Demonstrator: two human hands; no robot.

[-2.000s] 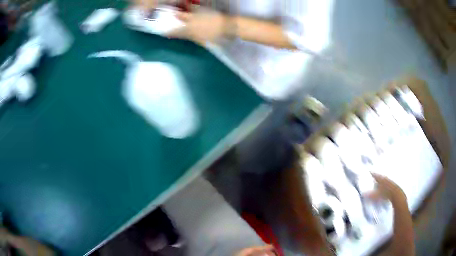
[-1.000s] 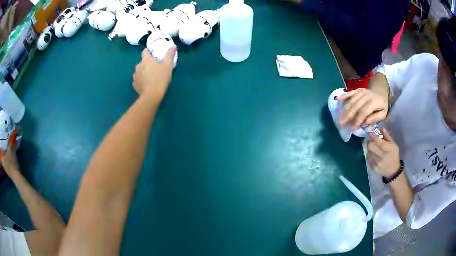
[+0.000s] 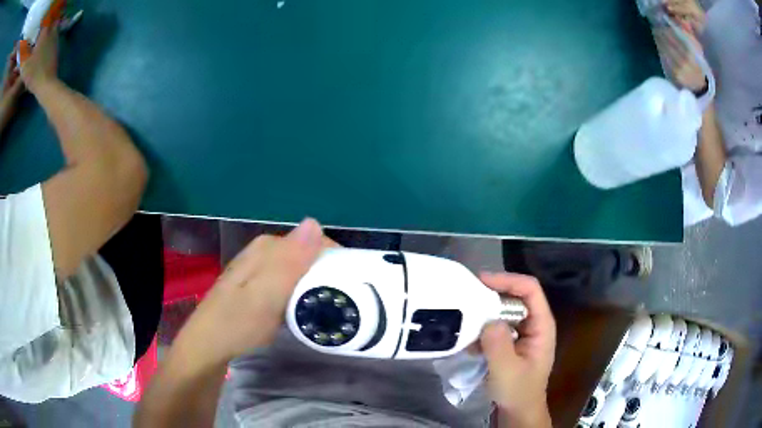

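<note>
A white bulb camera [image 3: 384, 304] is held level over my lap, just off the table's front edge. Its round lens head with a ring of LEDs points left, and its black lens window faces me. My left hand [image 3: 259, 284] holds the lens head end, with its fingers partly hidden behind it. My right hand [image 3: 520, 334] holds the narrow end by the silver screw base [image 3: 511, 310]. A crumpled white wiping cloth [image 3: 462, 374] hangs below the camera by my right hand.
A translucent wash bottle [image 3: 637, 134] lies on the green table [image 3: 334, 109] at right. A carton [image 3: 725, 330] with rows of cameras is at lower right. People's arms are at left and upper right. A red stool [image 3: 185, 276] is at left.
My view has moved down and back from the camera pile. The reaching hand now holds a camera over my lap, and my other hand has come into view on its screw base.
</note>
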